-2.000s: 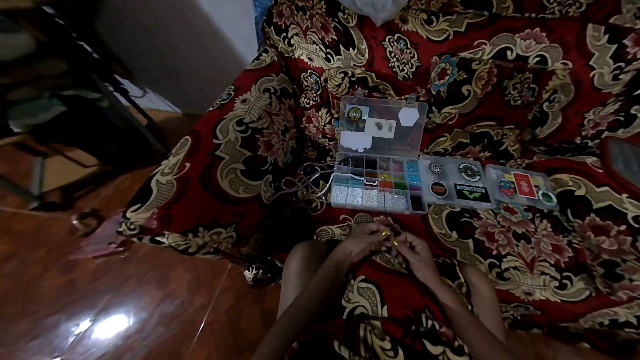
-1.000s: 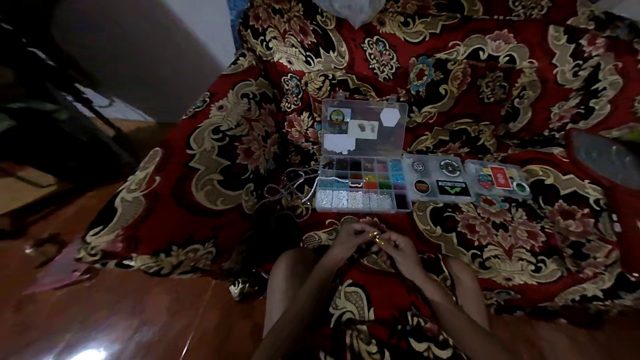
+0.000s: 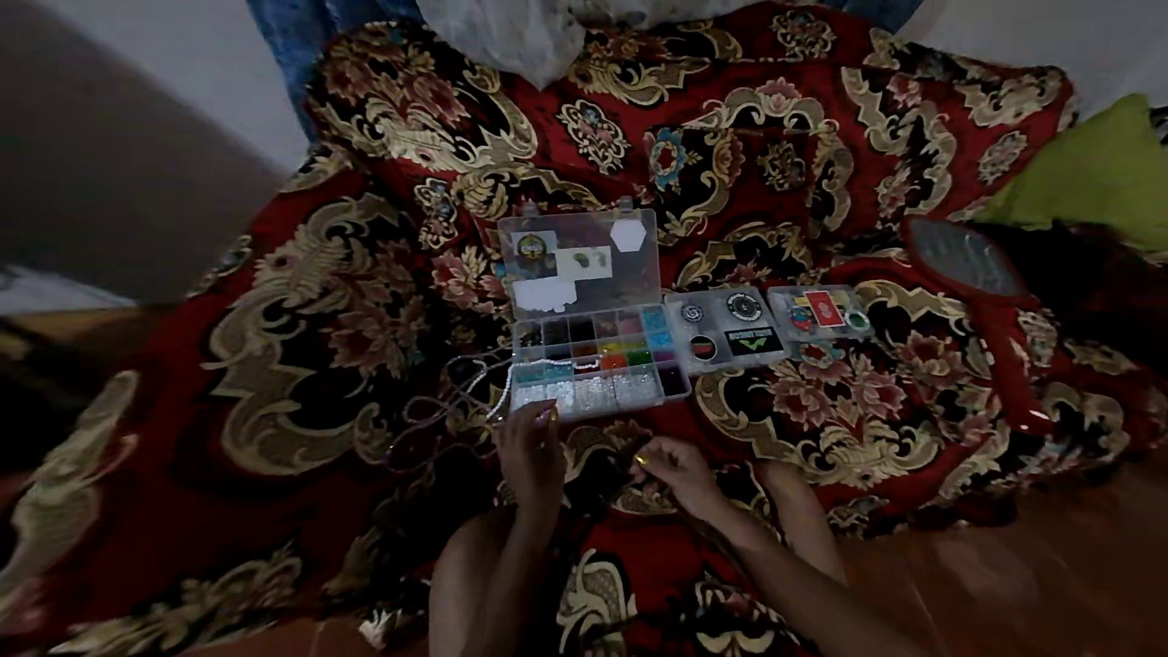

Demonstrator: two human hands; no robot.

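A clear plastic compartment box (image 3: 589, 365) holds beads sorted by colour, and its lid (image 3: 639, 274) stands raised behind it with stickers on it. My left hand (image 3: 532, 447) is at the box's front left edge, its fingertips by the compartments of clear or white beads; whether it holds anything cannot be told. My right hand (image 3: 673, 465) is in front of the box, above my lap, thumb and fingertips close together; anything between them is too small to see. A strand of white beads (image 3: 497, 392) runs over the box's left side, next to looped dark cords (image 3: 429, 411).
Two shut plastic cases with stickers, one (image 3: 725, 351) touching the box's right side and one (image 3: 821, 315) beyond, lie on the patterned red sofa cover (image 3: 301, 511). A red-framed object (image 3: 967, 255) and a green cushion (image 3: 1086, 173) are farther right. A whitish cloth (image 3: 511, 36) hangs at the back.
My hands were together in front of the box and are now apart; the left has moved to the box's front edge. The view has shifted to the right.
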